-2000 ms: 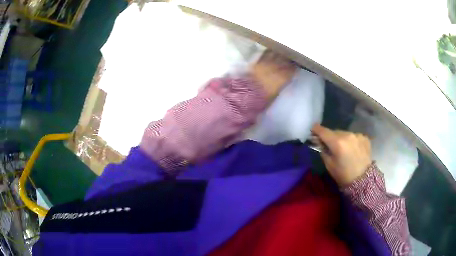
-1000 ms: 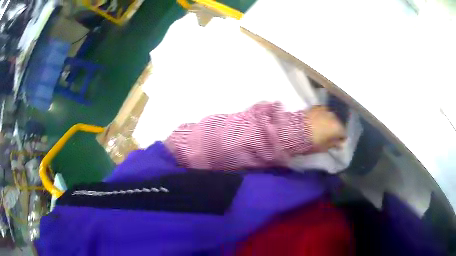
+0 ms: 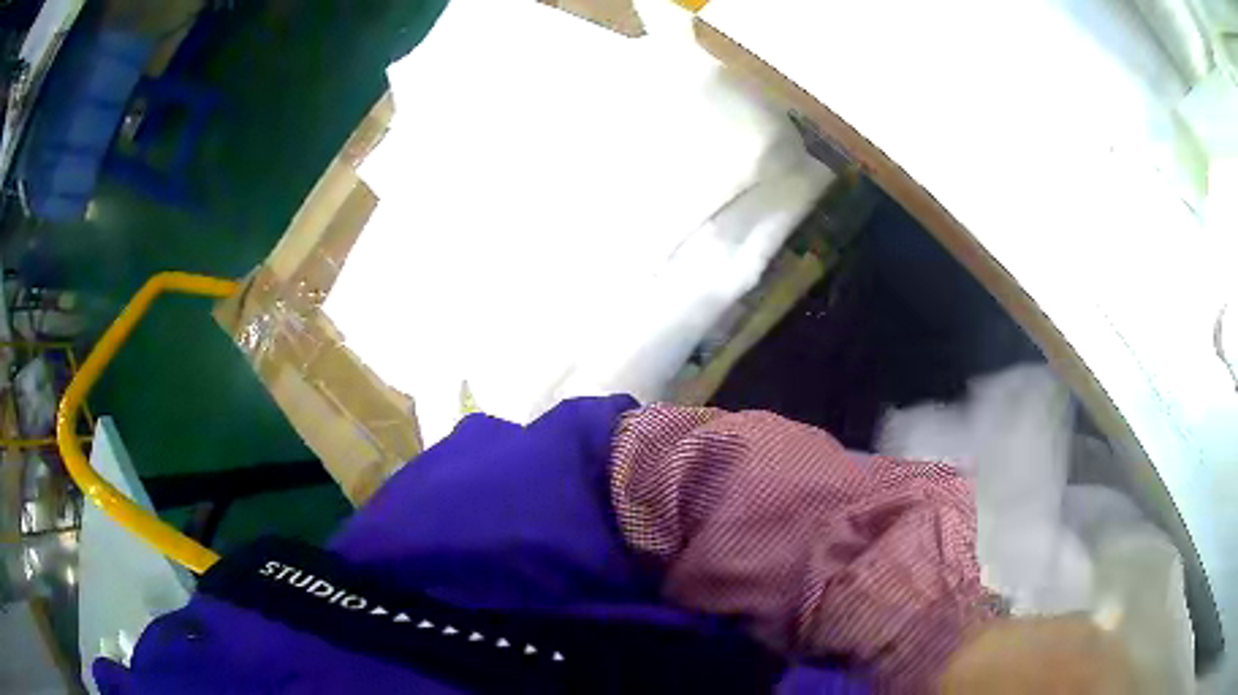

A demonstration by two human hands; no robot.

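My left hand (image 3: 1045, 659) is blurred at the bottom right and partly cut off by the lower edge; its red-white checked sleeve cover reaches across my lap. White fabric pieces (image 3: 1011, 475) hang or lie just above and beside this hand, below the table edge. Whether the fingers hold the fabric cannot be seen. My right hand is out of the picture. A large overexposed heap of white fabric (image 3: 543, 204) lies left of my lap.
Brown cardboard (image 3: 319, 394) shows under the heap. A yellow tubular rail (image 3: 102, 394) curves at the left. The white machine table (image 3: 978, 136) has a curved edge from top centre to lower right. The green floor lies left.
My left hand has moved from near the table edge down to the bottom right. My right hand, seen two seconds ago, is gone from view. White fabric shows farther right.
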